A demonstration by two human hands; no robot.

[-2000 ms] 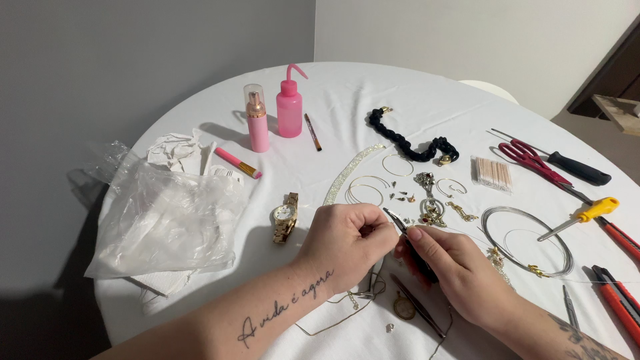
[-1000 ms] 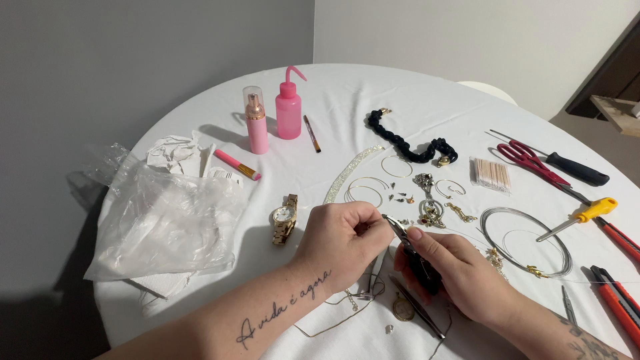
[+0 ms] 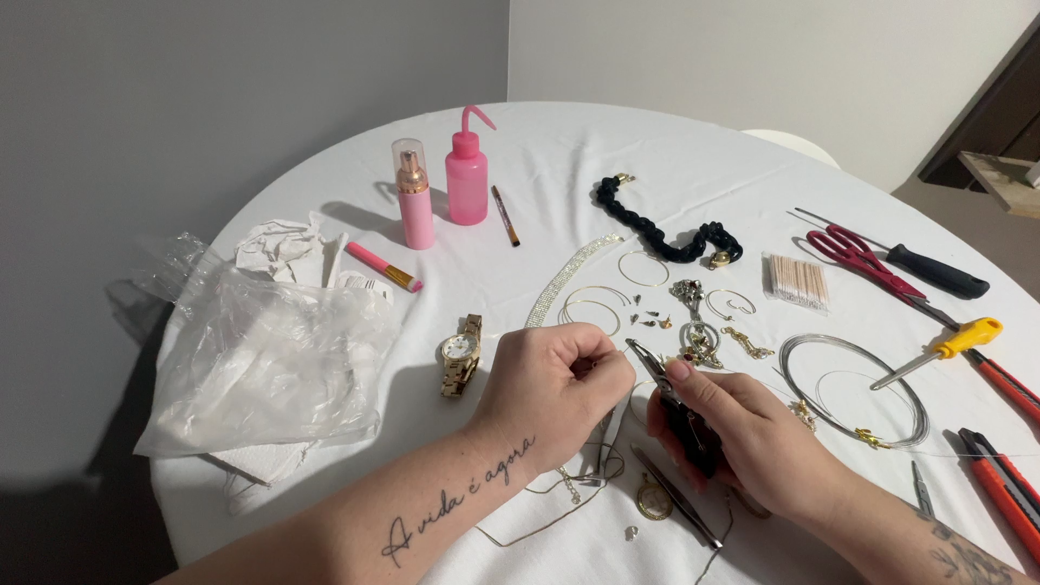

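Note:
My right hand (image 3: 731, 414) grips a pair of small pliers (image 3: 662, 378) whose narrow metal jaws point up and left. Close beside the jaw tips, my left hand (image 3: 552, 382) has thumb and forefinger pinched; whatever lies between them is hidden, though a thin wire end seems to show by the tips. Under the hands lie tweezers (image 3: 678, 500), a gold-rimmed pendant (image 3: 654, 497) and a thin chain (image 3: 540, 532). A gold wristwatch (image 3: 461, 353) rests left of my left hand. Beyond the pliers are a silver jewelry piece (image 3: 695, 325) and thin gold hoops (image 3: 593, 310).
At the left lies a clear plastic bag (image 3: 268, 366). Pink bottles (image 3: 467, 183) stand at the back near a black braided necklace (image 3: 666, 244). To the right are cotton swabs (image 3: 796, 282), a wire coil (image 3: 918, 406), scissors (image 3: 869, 264), a yellow-handled screwdriver (image 3: 967, 337) and an orange cutter (image 3: 1003, 496).
The pliers have turned in my right hand, so their metal jaws show more clearly than two seconds ago. My left hand stays pinched in nearly the same place.

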